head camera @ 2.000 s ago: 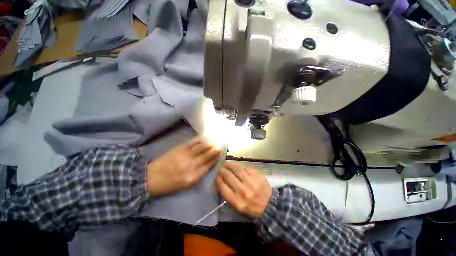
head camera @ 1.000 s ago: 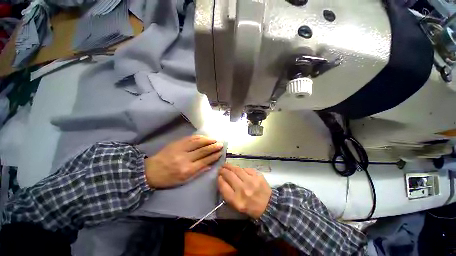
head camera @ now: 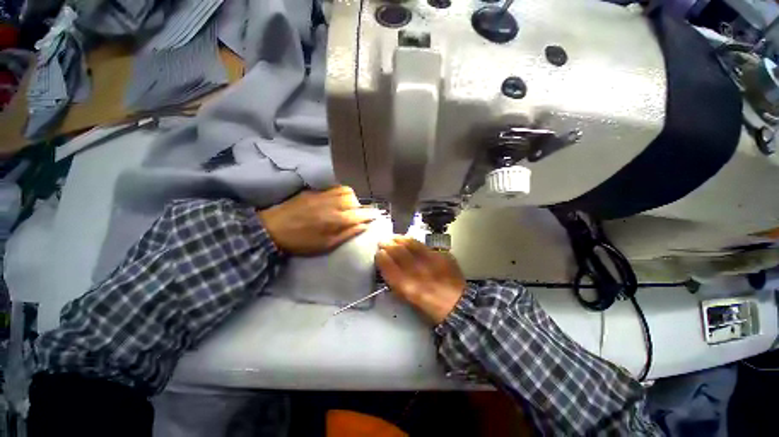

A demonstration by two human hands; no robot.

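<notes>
A grey garment panel (head camera: pixel 333 271) lies on the white table under the sewing machine head (head camera: pixel 512 102). My left hand (head camera: pixel 318 222) lies flat on the panel, left of the needle area, fingers together. My right hand (head camera: pixel 420 271) is at the panel's right edge, just below the needle area, fingertips on the cloth. A thin shiny pointed tool (head camera: pixel 360 300) sticks out to the left from under my right hand, which holds it. The presser foot and needle are lost in the lamp glow and behind my fingers.
Stacked grey cut pieces (head camera: pixel 181 64) lie on brown board (head camera: pixel 109 78) at the upper left, with a white strip (head camera: pixel 107 136) at its edge. A looped black cable (head camera: pixel 602 273) lies right of my right hand. Grey cloth hangs below the table edge.
Both hands and the panel have moved up, away from the front edge toward the needle, uncovering white table in front. The tool has moved up with my right hand.
</notes>
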